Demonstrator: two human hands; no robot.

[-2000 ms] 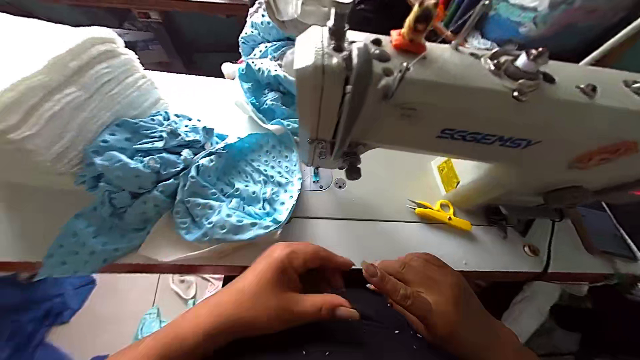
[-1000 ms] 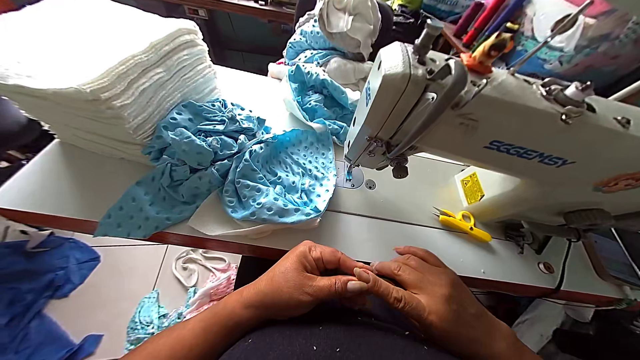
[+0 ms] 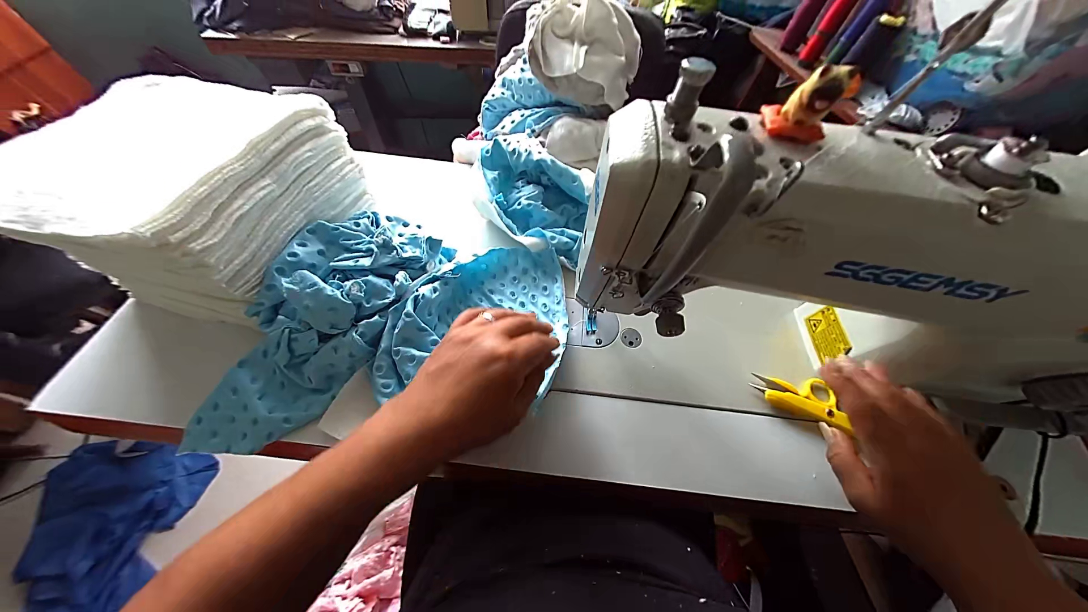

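Observation:
My left hand (image 3: 489, 378) lies on the right edge of the dotted light-blue fabric (image 3: 493, 285), fingers bent; whether they pinch the cloth is hidden. Just right of it are the needle and presser foot (image 3: 592, 321) of a white industrial sewing machine (image 3: 850, 229). My right hand (image 3: 892, 450) is at the handles of yellow thread snips (image 3: 803, 403), which lie on the table with their blades pointing left. Its fingers are slightly blurred and spread around the handle end, and a firm hold cannot be made out.
A tall stack of white cloth pieces (image 3: 170, 170) stands at the left. Behind the needle, more blue fabric and white cloth (image 3: 582, 51) are bunched. The table's front edge (image 3: 646, 489) runs before my lap. Blue cloth (image 3: 106, 518) and pink cloth (image 3: 378, 557) lie below it.
My hands, together at the table's front edge before, have parted. The left has moved forward onto the blue fabric, and the right has moved to the yellow snips.

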